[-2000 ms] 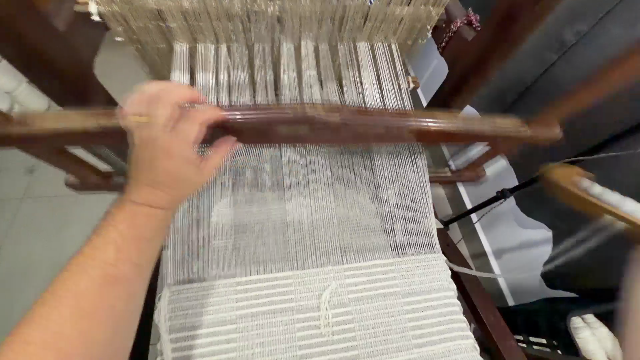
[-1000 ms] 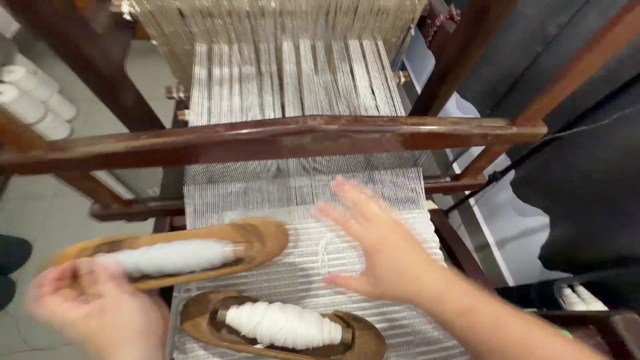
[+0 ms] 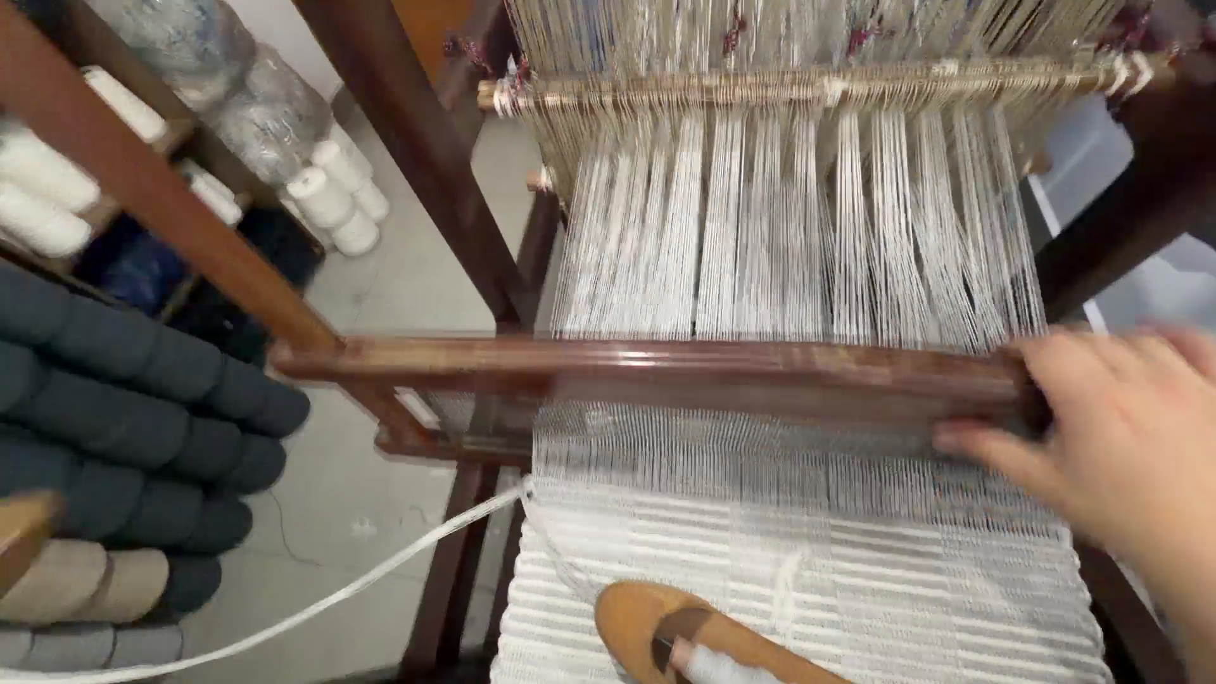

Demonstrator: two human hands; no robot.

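Note:
My right hand (image 3: 1121, 437) is closed around the right part of the loom's wooden beater (image 3: 665, 370), thumb below and fingers over the top. Beneath the beater lies the ribbed white cloth (image 3: 855, 579), with grey and white warp threads (image 3: 779, 237) running up to the heddles (image 3: 817, 85). A wooden boat shuttle (image 3: 655, 617) with a wound bobbin rests on the cloth. From the cloth's left edge a white weft yarn (image 3: 380, 575) stretches down to the lower left. My left hand is out of view; the tip of a wooden shuttle (image 3: 24, 537) shows at the left edge.
Dark yarn cones (image 3: 123, 408) are stacked at the left, above beige cones (image 3: 104, 579) and grey ones. White cones (image 3: 332, 195) and plastic-wrapped bundles (image 3: 237, 85) stand behind them. The loom's wooden posts (image 3: 427, 161) flank the warp.
The view has shifted left. My right hand has moved from over the cloth onto the beater. My left hand, earlier holding a shuttle over the cloth's left side, has left the view.

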